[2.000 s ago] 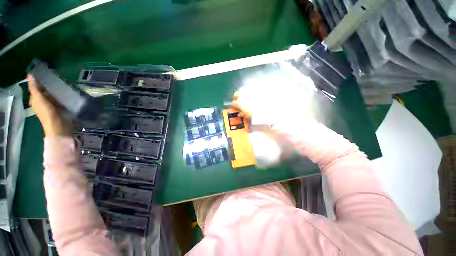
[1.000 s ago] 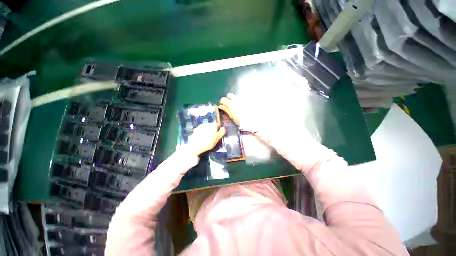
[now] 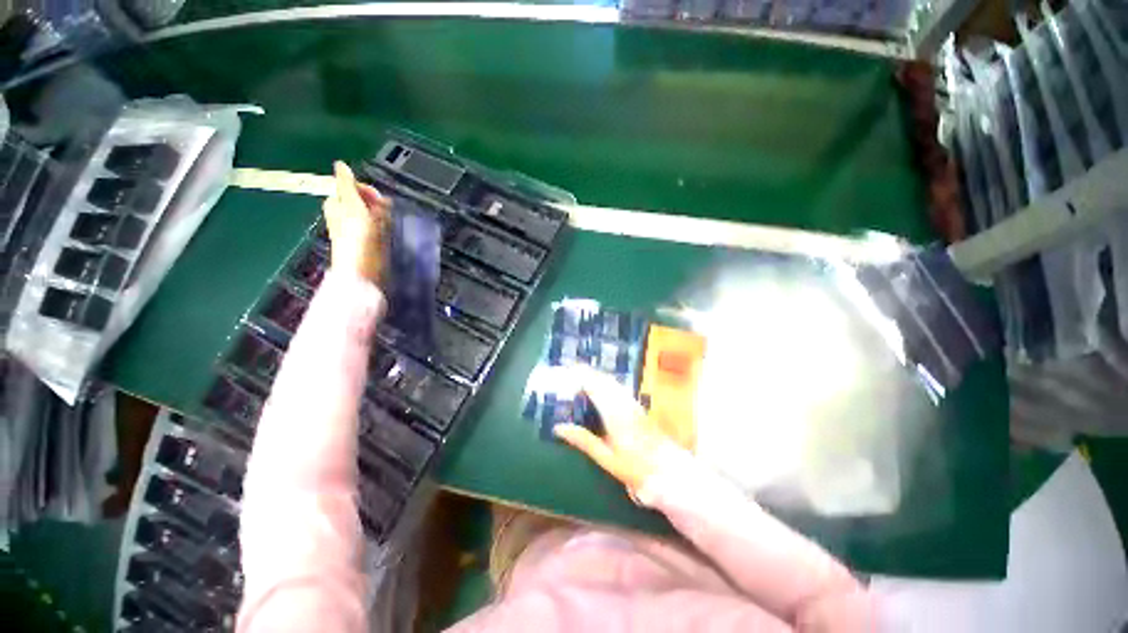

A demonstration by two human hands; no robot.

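My left hand (image 3: 355, 237) holds a black plastic housing (image 3: 412, 278), tilted, above the blister tray (image 3: 559, 218). The tray lies aslant on the bench with black housings in two columns of pockets. My right hand (image 3: 609, 427) is over the lower edge of the sticker sheet (image 3: 594, 336), fingers apart; a small dark patch is by its fingertips, and whether it is held is unclear. The orange jig (image 3: 674, 383) lies right of the sheet with no housing on it, its lower end near my right hand.
A glaring clear film pile (image 3: 792, 383) lies right of the jig, with dark strips (image 3: 928, 315) beyond it. A bagged tray (image 3: 124, 235) is at the left. Stacked trays (image 3: 1064, 247) stand at the right. More black parts (image 3: 179, 532) sit below the bench's left edge.
My left hand has moved from the jig to the tray with a housing. The jig is uncovered. My right hand has moved from the jig's top to the sheet's lower edge. The view has turned.
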